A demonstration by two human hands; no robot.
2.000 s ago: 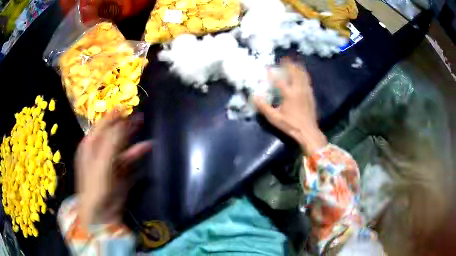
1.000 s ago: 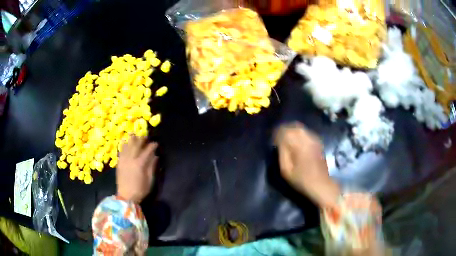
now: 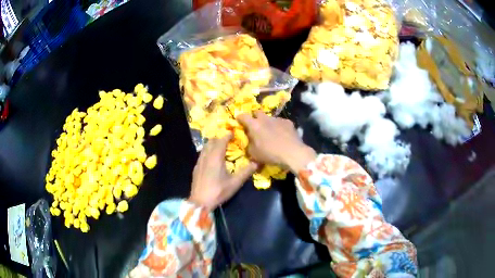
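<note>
Flat unfilled yellow pieces spill from the mouth of an open clear bag at the centre. My left hand is at the lower left of this heap, with its fingertips among the pieces and its thumb pointing right. My right hand lies over the heap's right side, with its fingers pointing up-left into it. Pieces lie between and below my two hands. The pieces hide my fingertips, so any grip is unclear. Plump filled yellow pieces form a separate pile at the left.
White stuffing lies right of my right hand. A fuller bag of yellow pieces and a red-orange bag are behind. An orange-yellow bag is at the far right. A white card and an empty clear bag lie lower left.
My left hand has moved right from the filled pile, and my right hand has moved up-left from near the stuffing. Both are now at the unfilled heap, which spreads further towards me.
</note>
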